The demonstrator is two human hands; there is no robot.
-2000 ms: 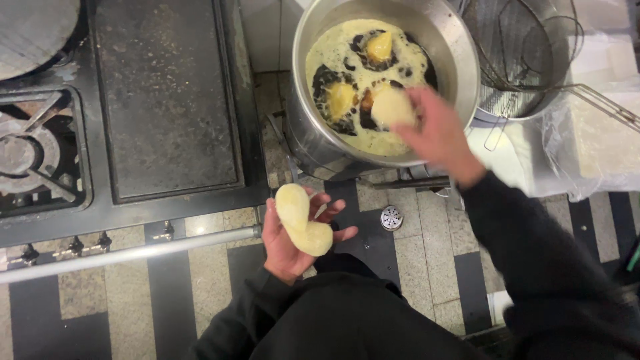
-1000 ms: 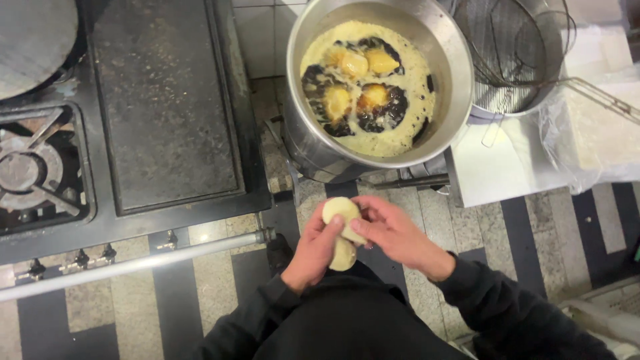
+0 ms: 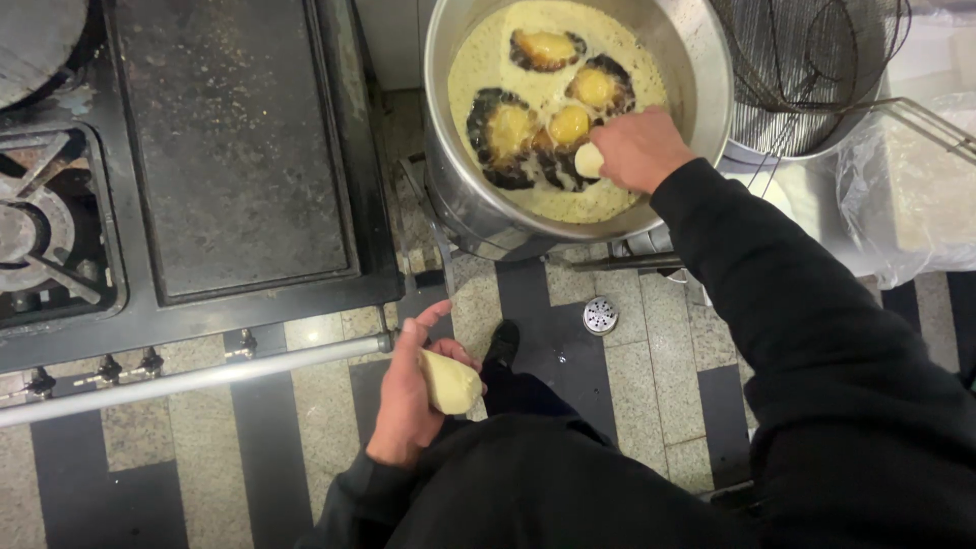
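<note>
My left hand [image 3: 415, 389] holds a piece of pale dough [image 3: 450, 383] low in front of my body, left of my legs. Over the large metal pot [image 3: 473, 187], my right hand [image 3: 644, 149] grips a small lump of pale dough [image 3: 589, 161] at the surface of the bubbling oil [image 3: 557, 15]. Several yellow pieces with dark bubbling edges float there, among them one near the top [image 3: 545, 48] and one at the left [image 3: 509, 130]. The underside of the lump in my right hand is hidden.
At the left is a stove with a flat dark griddle [image 3: 236, 152] and a gas burner [image 3: 30, 229], fronted by a metal rail [image 3: 206, 380]. A wire strainer [image 3: 808, 46] rests over another pot at the right, beside a plastic-wrapped block [image 3: 930, 183]. A round metal drain cover [image 3: 601, 315] is on the floor.
One second ago both hands were together on the dough in front of my body. My right hand has since moved up over the pot with a small lump; my left has moved apart, still holding dough.
</note>
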